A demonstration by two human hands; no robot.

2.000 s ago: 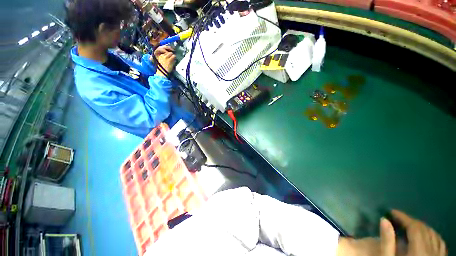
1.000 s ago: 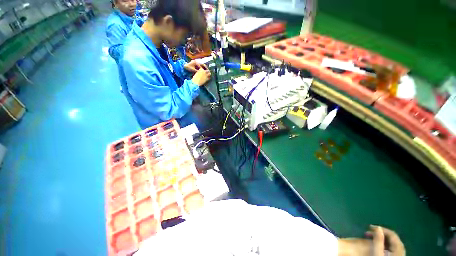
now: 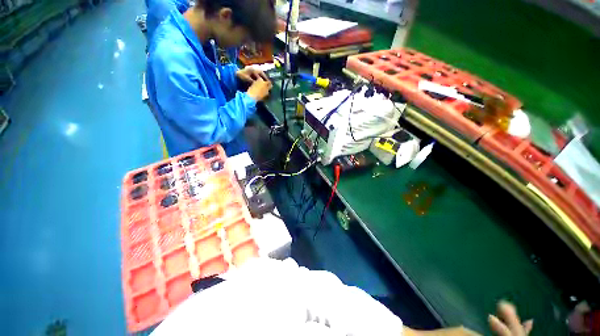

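My left hand [image 3: 510, 321] is low at the right, over the green mat [image 3: 454, 262], below a white sleeve. It is partly cut off by the bottom edge; its visible fingers are apart and I see nothing in them. A blurred, skin-toned and reddish shape [image 3: 580, 318] at the lower right edge may be part of my right hand; what it holds cannot be told. Amber translucent pieces [image 3: 419, 198] lie flat on the mat. A salmon-red foam tray [image 3: 135, 226] at the left has dark parts in its far pockets and several bare near pockets.
A large off-white vented box [image 3: 362, 121] with cables stands behind the mat, with a red lead [image 3: 333, 187] hanging near it. A white-and-yellow box [image 3: 393, 146] is beside it. Red trays [image 3: 421, 75] lie on the shelf. A person in a blue smock [image 3: 191, 92] works at the back left.
The view has swung upward from the mat, showing more shelf and floor. My left hand sits lower, more cut off. A blurred shape has appeared at the lower right edge.
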